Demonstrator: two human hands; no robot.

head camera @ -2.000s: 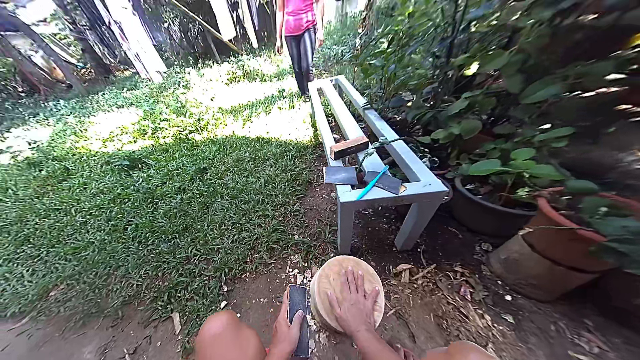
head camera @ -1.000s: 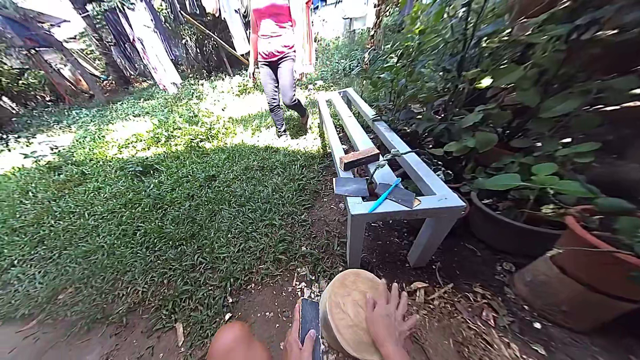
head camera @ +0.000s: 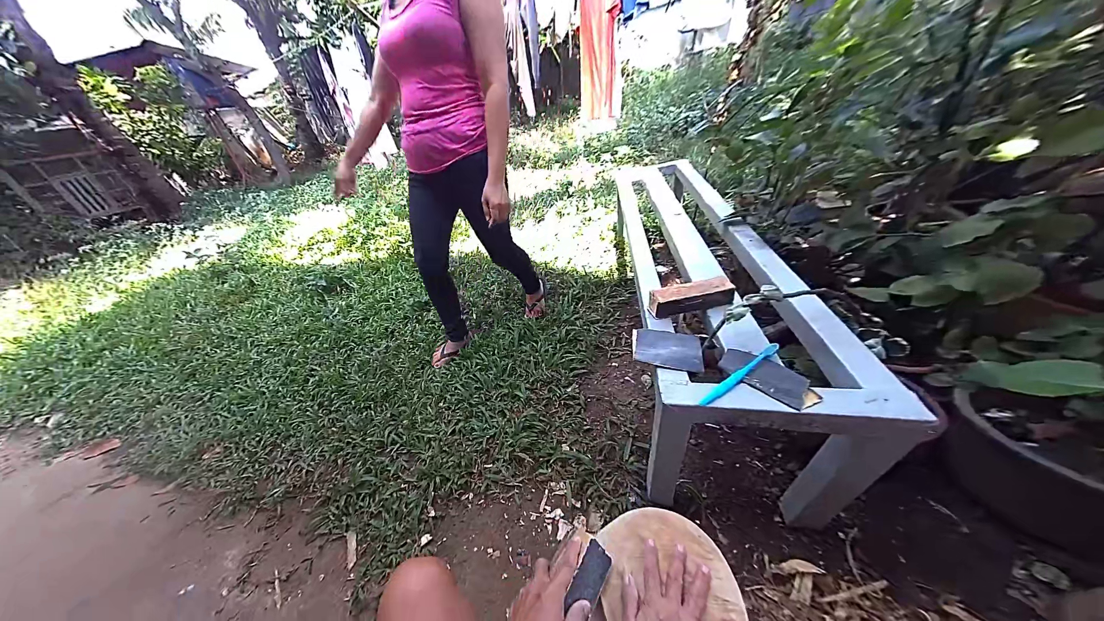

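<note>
A round, pale wooden piece (head camera: pixel 720 580) stands low in front of me, at the bottom of the view. My right hand (head camera: pixel 668 588) lies flat on its top with the fingers slightly spread. My left hand (head camera: pixel 548 586) grips a dark block, seemingly wrapped in sandpaper (head camera: pixel 589 571), at the left rim of the round wood. On the near end of the grey bench lie a sheet of dark sandpaper (head camera: pixel 668 349), another dark sheet (head camera: pixel 772 379) with a blue pen-like tool (head camera: pixel 738 374) across it, and a brown wooden block (head camera: pixel 692 297).
A slatted grey bench (head camera: pixel 789 420) stands ahead on the right, beside potted plants and a dark pot (head camera: pixel 1026 483). A person (head camera: pixel 444 129) in a pink top walks on the grass to the left of the bench. Wood chips (head camera: pixel 561 517) litter the soil.
The person in pink has come much nearer. My left hand has brought the dark block up to the round wood's rim. The view has shifted.
</note>
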